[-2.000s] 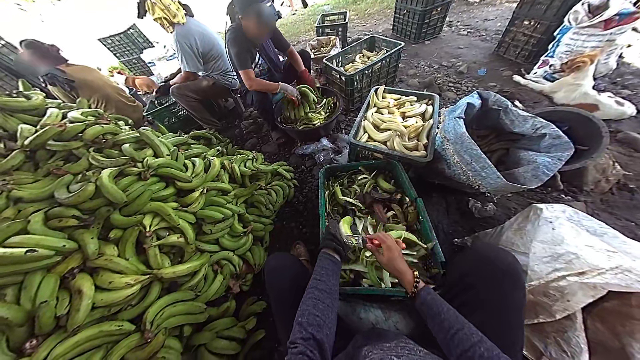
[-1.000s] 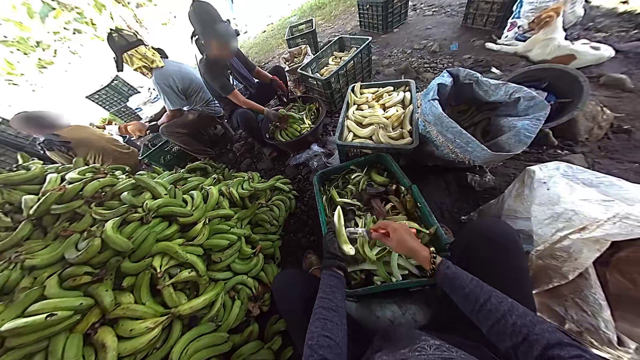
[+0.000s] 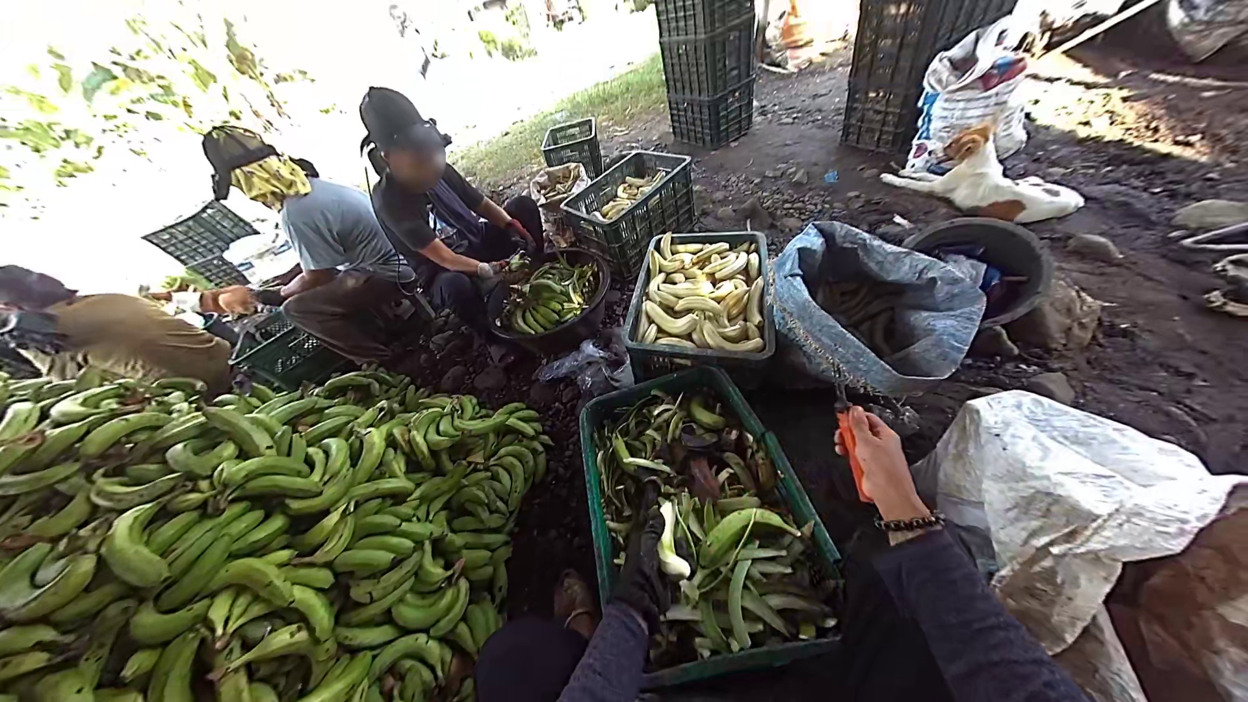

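My left hand [image 3: 643,561], in a dark glove, holds a peeled green banana [image 3: 671,541] over the green plastic crate [image 3: 824,541] of peels. Bare but for a beaded bracelet at the wrist, my right hand [image 3: 877,458] grips an orange-handled tool [image 3: 851,456] whose tip points up beside the blue sack; its blade is hard to make out. Green peels [image 3: 746,585] fill the crate beneath my left hand. Just beyond stands a crate of peeled bananas [image 3: 702,292]. A large heap of green bananas [image 3: 263,546] lies to the left.
A blue woven sack [image 3: 877,302] and a dark tub [image 3: 1033,263] stand ahead right. White sacking [image 3: 1063,497] lies at the right. Several people sit at the left, one by a basin of bananas [image 3: 551,302]. A dog [image 3: 994,185] lies behind; stacked crates [image 3: 707,68] stand farther back.
My right hand has moved right, away from the left hand and the peel crate, with the orange-handled tool. The left hand still holds the peeled banana. The view has shifted.
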